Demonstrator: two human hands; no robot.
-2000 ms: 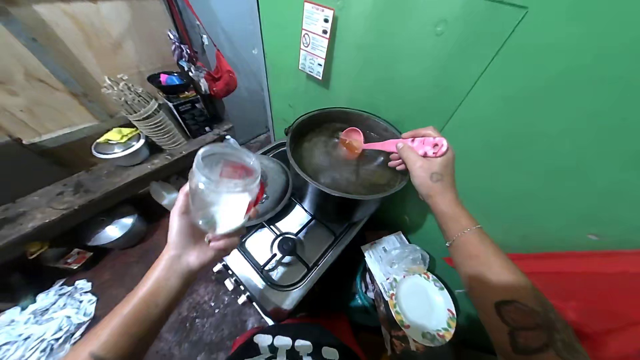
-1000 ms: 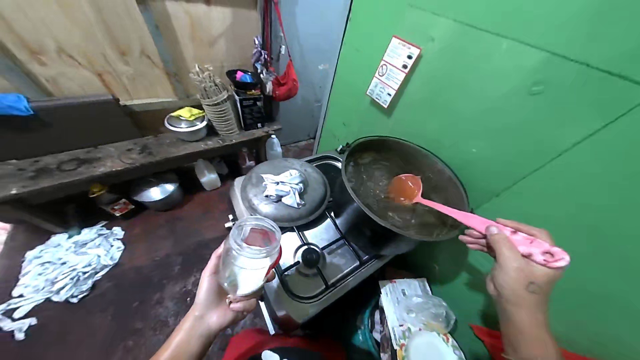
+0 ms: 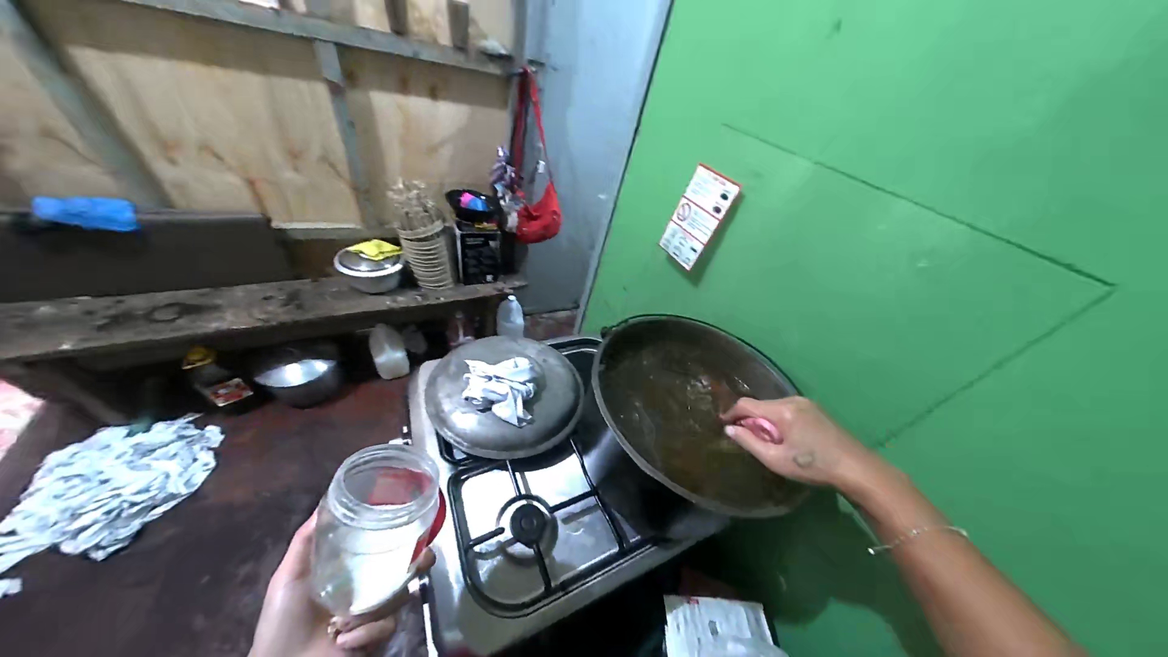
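Observation:
My left hand (image 3: 351, 584) holds an open-mouthed clear jar (image 3: 379, 529) with something white low inside, left of the gas stove (image 3: 593, 538). My right hand (image 3: 785, 438) grips the pink handle of a ladle (image 3: 762, 429) over a large dark pot (image 3: 693, 415); the ladle's bowl is down in the brownish liquid and hidden. Beside the pot, a round metal lid (image 3: 505, 397) with a white cloth (image 3: 501, 391) tied on its top rests at the stove's back left. The front burner (image 3: 527, 524) has nothing on it.
A green wall (image 3: 912, 182) stands close behind and right of the pot. A wooden bench (image 3: 228, 306) carries a metal bowl (image 3: 370, 271) and a bundle of sticks. White cloths (image 3: 109, 484) lie at left. Papers (image 3: 716, 625) sit below the stove's right side.
The ladle, held above the pot with reddish contents in its bowl a second ago, is now lowered into the liquid. My right hand has moved in over the pot.

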